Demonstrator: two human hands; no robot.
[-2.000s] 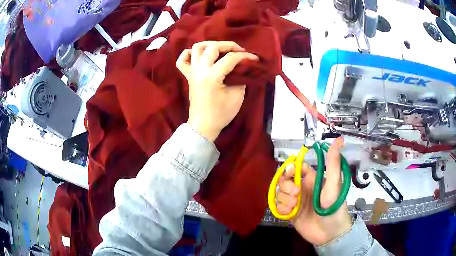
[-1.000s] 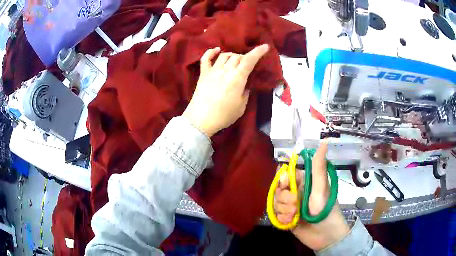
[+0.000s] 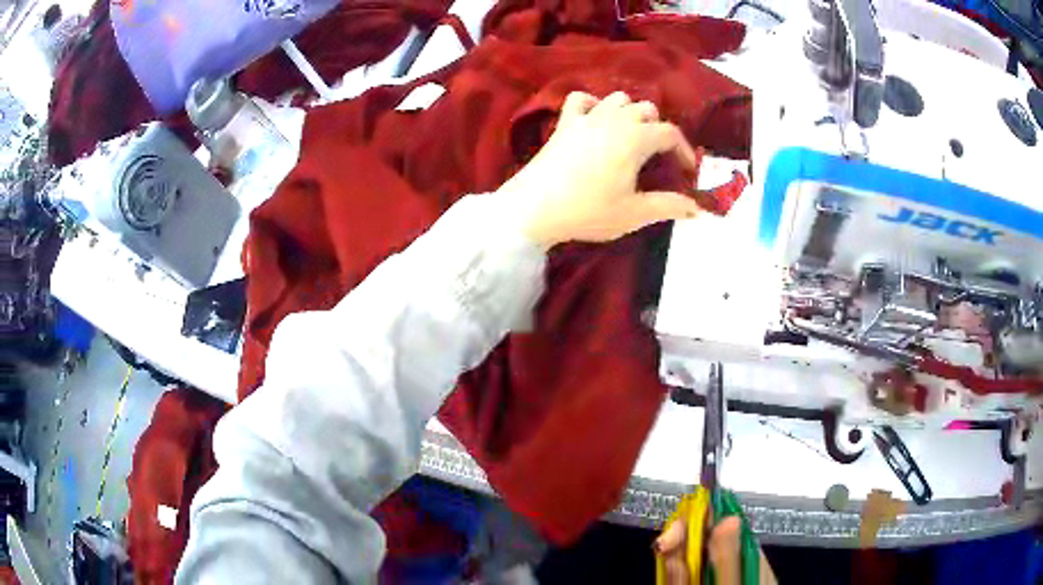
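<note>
The dark red garment (image 3: 377, 206) lies in a heap over the table left of the machine. My left hand (image 3: 618, 171) is on its upper right part, fingers curled on the fabric near a short red strip end (image 3: 725, 194). My right hand (image 3: 729, 554), partly cut off by the bottom edge, holds scissors (image 3: 711, 434) with yellow and green handles. Their blades point up and look closed. The sewing machine (image 3: 904, 229) with "JACK" lettering is at the right, and a red strip (image 3: 972, 377) lies at its needle area.
A grey fan-like box (image 3: 154, 200), a clear bottle (image 3: 235, 126) and a purple bag (image 3: 194, 46) are at the left. Black snips (image 3: 902, 464) lie near the front right. A measuring tape (image 3: 789, 521) follows the front edge. Another red piece (image 3: 172, 469) hangs lower left.
The red strip, at first running from the garment to the needle area, is now parted. The scissors and my right hand have moved down, away from it. My left hand has moved right.
</note>
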